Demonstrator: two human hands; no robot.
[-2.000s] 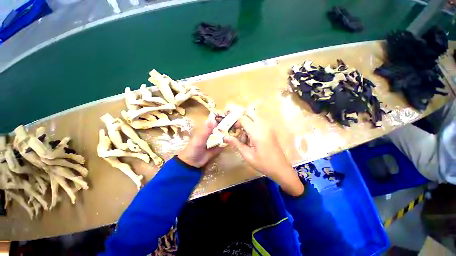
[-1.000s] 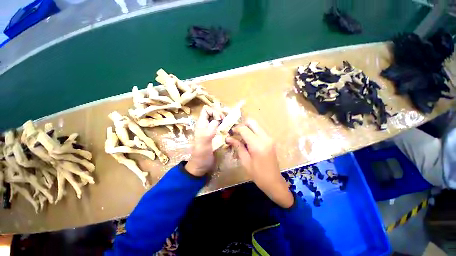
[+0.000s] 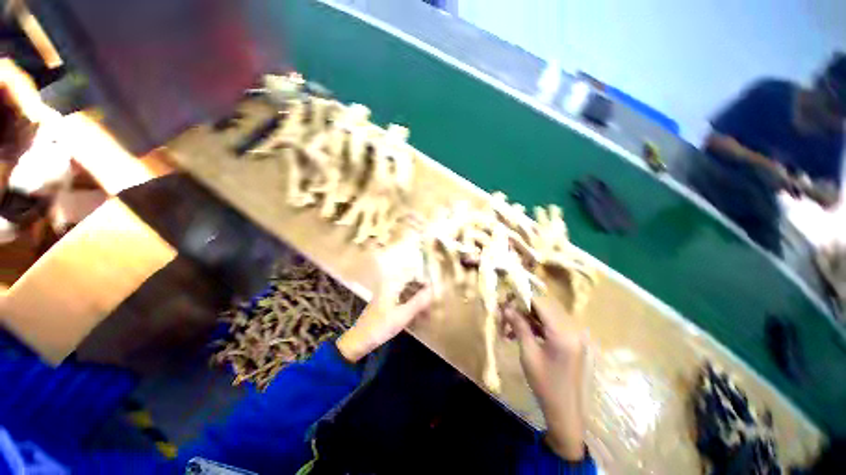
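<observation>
Beige forked leg parts (image 3: 547, 237) lie in a heap on the tan shelf, around both hands. A larger row of joined beige leg pairs (image 3: 339, 158) lies to the left. My left hand (image 3: 394, 301) is at the heap's left side, its fingers blurred and curled; whether it grips a part cannot be told. My right hand (image 3: 552, 357) is at the heap's right side, its fingertips closed on a forked beige leg part (image 3: 493, 297) with something dark at the fingertips.
A bin below the shelf holds small beige limb pieces (image 3: 288, 320). Cardboard boxes (image 3: 88, 269) and a dark grey-red tote (image 3: 176, 65) are at left. The green belt (image 3: 445, 121) carries dark clusters (image 3: 601, 204). Black-beige pieces (image 3: 733, 422) lie lower right. A person (image 3: 770, 139) is across the belt.
The view has swung left, showing the boxes, tote and lower bin. Both hands have moved from the shelf's middle to the beige leg heap and are now farther apart.
</observation>
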